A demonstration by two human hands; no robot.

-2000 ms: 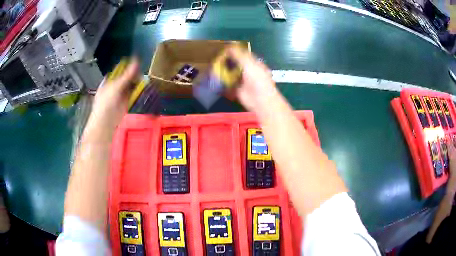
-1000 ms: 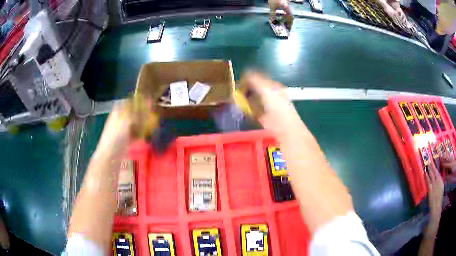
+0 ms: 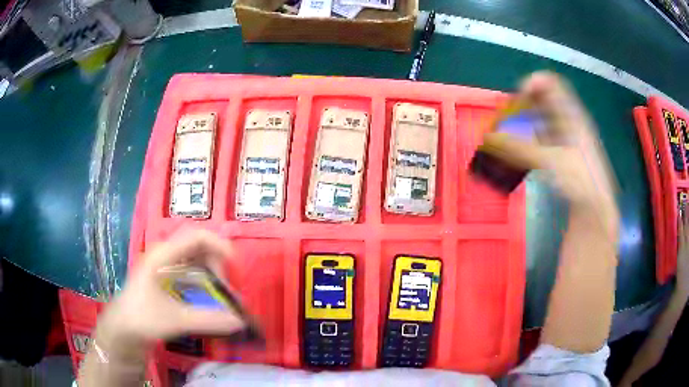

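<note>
The red phone tray (image 3: 295, 232) lies in front of me. Its far row holds several phones back up (image 3: 338, 165), with beige housings, and an empty pocket at the right. Its near row shows two phones front up (image 3: 329, 310) with yellow surrounds and lit screens. My left hand (image 3: 170, 291), blurred, holds a yellow and black phone (image 3: 198, 296) over the near left pockets. My right hand (image 3: 559, 143), blurred, holds another phone (image 3: 508, 143) with a lit screen over the far right pocket.
An open cardboard box (image 3: 325, 30) with white pieces stands beyond the tray. A dark marker (image 3: 423, 47) lies beside it. Red trays of phones (image 3: 656, 189) are at the far right, near another person's arm (image 3: 665, 325). Grey equipment (image 3: 75, 23) is at the upper left.
The view has shifted, so the box now sits at the top edge. The far row now shows more phones back up. Both hands have moved from beside the box to over the tray.
</note>
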